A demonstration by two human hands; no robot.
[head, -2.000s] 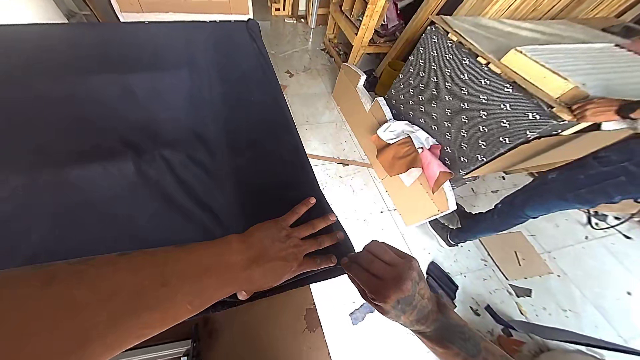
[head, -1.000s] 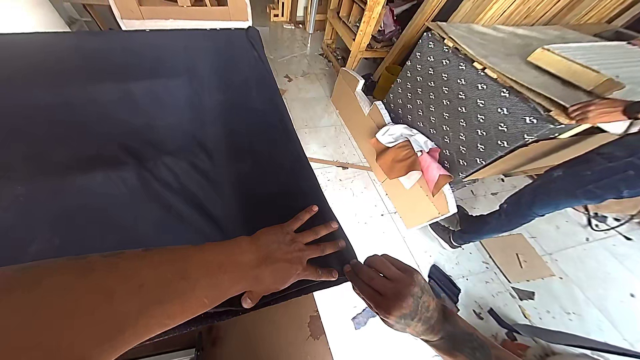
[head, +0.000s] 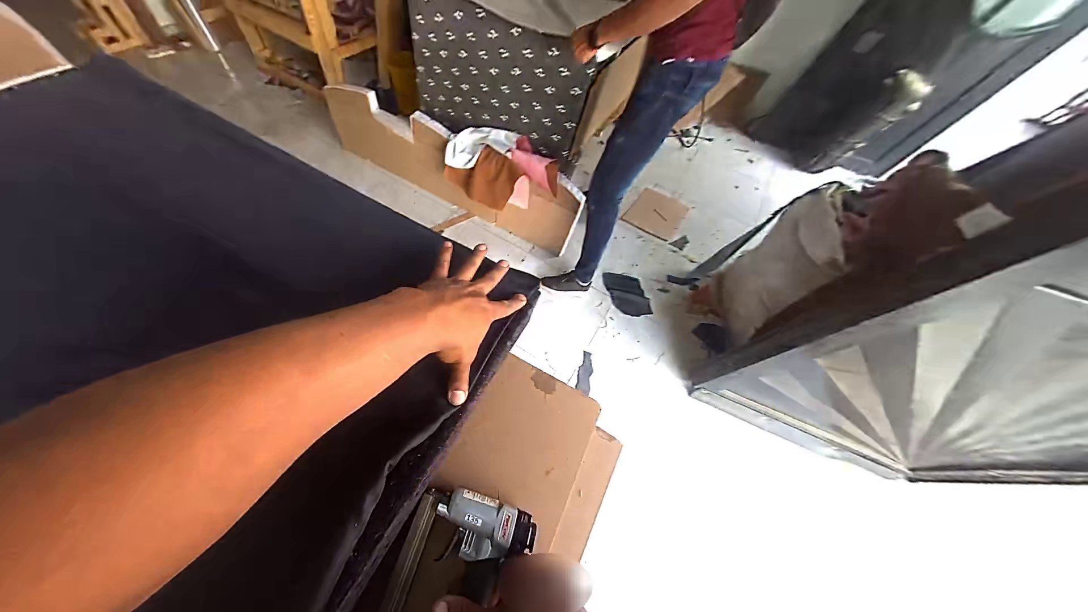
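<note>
My left hand point(head: 463, 319) lies with fingers spread on the corner of a large panel covered in dark fabric point(head: 212, 221), the thumb over its side edge. Loose dark fabric point(head: 365, 476) hangs along that side, below my forearm. At the bottom edge, my right hand point(head: 527, 586) is partly blurred and cut off, around the black handle of a grey pneumatic staple gun point(head: 484, 518). The gun is beside the fabric and over brown cardboard point(head: 535, 442). Much of the right hand's grip is out of view.
Ahead, a person in jeans point(head: 629, 144) stands by a patterned dark panel point(head: 501, 76). A notched board point(head: 374, 127) bears cloth scraps point(head: 493, 170). Fabric scraps point(head: 627, 293) litter the tiled floor. A stuffed sack point(head: 782, 263) and a metal door panel point(head: 892, 374) are at right.
The view has swung right. My right hand has left the fabric corner, where it was pinching the edge, and is now down at the staple gun. My left hand stays on the corner.
</note>
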